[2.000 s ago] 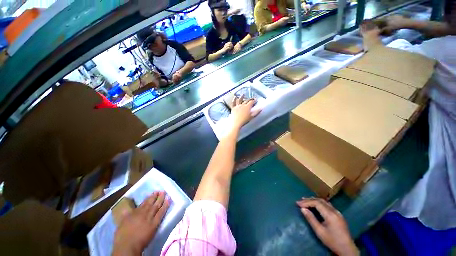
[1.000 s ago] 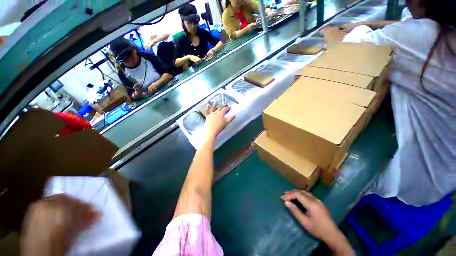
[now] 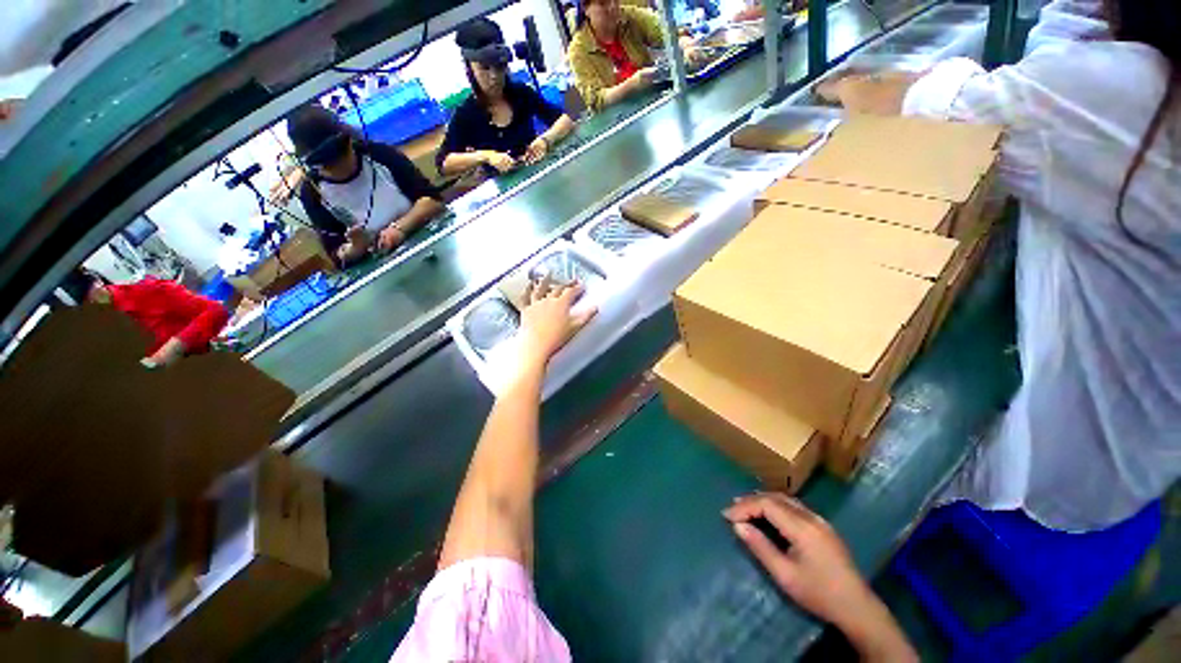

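Note:
My left hand [image 3: 554,319], in a pink sleeve, reaches forward and rests with spread fingers on the nearest white foam tray [image 3: 486,372]. Round grey bagged products [image 3: 491,325] sit in its hollows. My fingers partly cover the tray's middle, where a sliver of brown shows. My right hand [image 3: 803,554] rests on the green bench at the lower right, fingers loosely curled, thumb apart, holding nothing. It is near the stack of brown boxes [image 3: 803,304] but not touching it.
More foam trays run up the belt side, two with brown accessory boxes [image 3: 661,214] on them. An open shipping carton [image 3: 293,525] with a raised dark flap stands at left. A person in white [image 3: 1049,285] reaches over at right, above a blue stool [image 3: 1036,570]. Several workers sit across the conveyor [image 3: 427,259].
The other hand and the white foam tray under it at lower left are gone from view. The view has swung slightly; my left hand stays on the tray and my right hand on the bench.

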